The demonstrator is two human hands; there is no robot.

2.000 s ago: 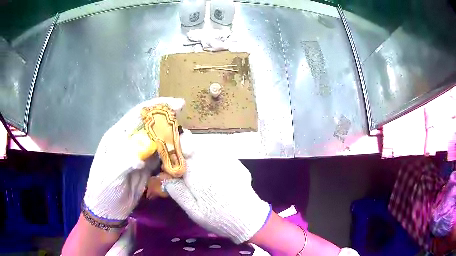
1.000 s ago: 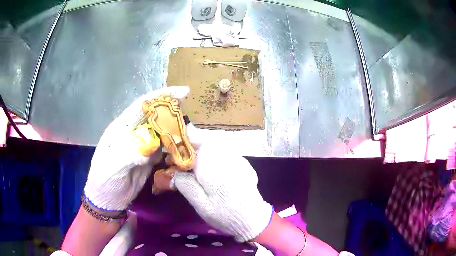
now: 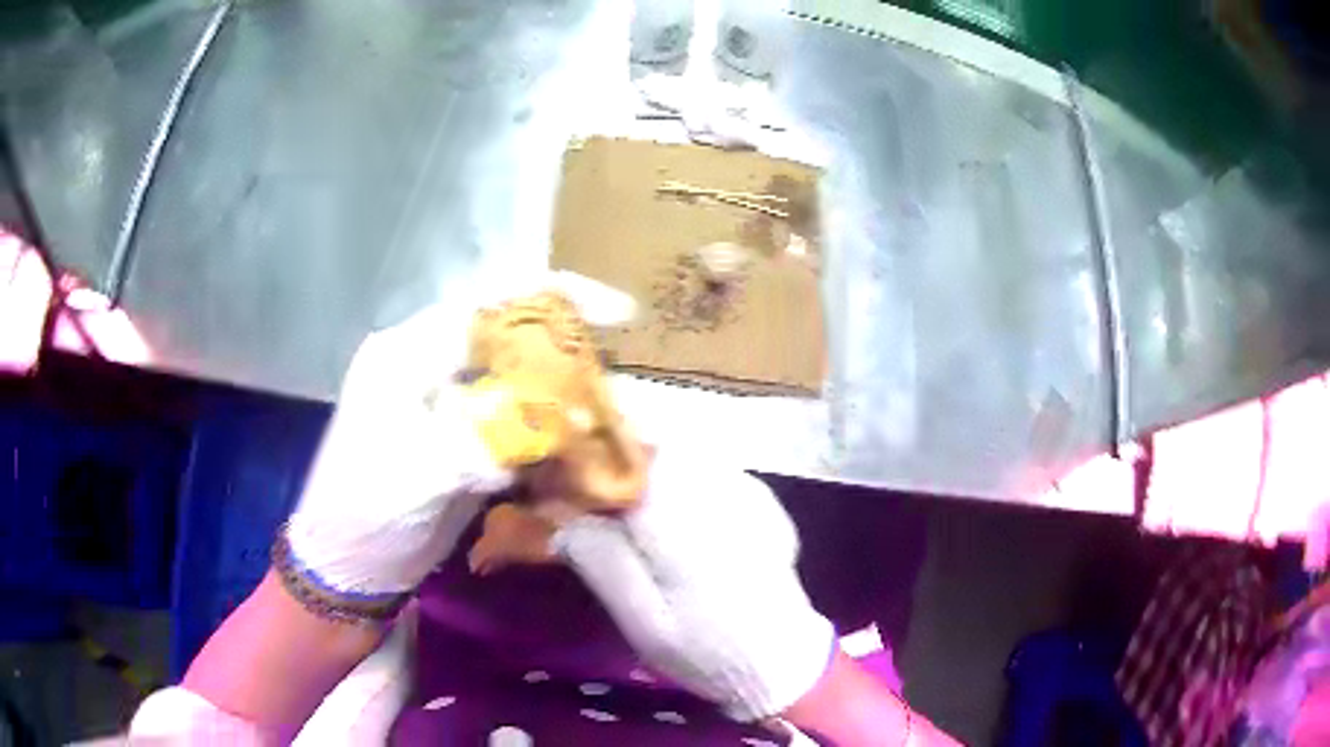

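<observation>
A tan foot-and-leg piece (image 3: 543, 343), blurred, is held in front of the bench edge between both hands. My left hand (image 3: 401, 453), in a white knitted glove with a yellow wrap on a digit, grips its left side. My right hand (image 3: 700, 562), in a white glove with bare fingertips, touches its lower end from the right. The grooved sole outline cannot be made out. Behind lies a brown cardboard pad (image 3: 613, 219) with dark specks, thin pale sticks (image 3: 722, 196) and a small pale round cap (image 3: 722, 258).
Two squeeze bottles (image 3: 741, 51) stand at the back of the metal bench (image 3: 948, 277), with a crumpled white wipe (image 3: 708, 110) before them. Blue crates (image 3: 88, 496) are below left. A checked cloth (image 3: 1196, 635) shows at lower right.
The piece has turned between my hands, so its sole outline no longer shows clearly. Both hands and the bench items sit further right in the picture as the view has shifted and tilted.
</observation>
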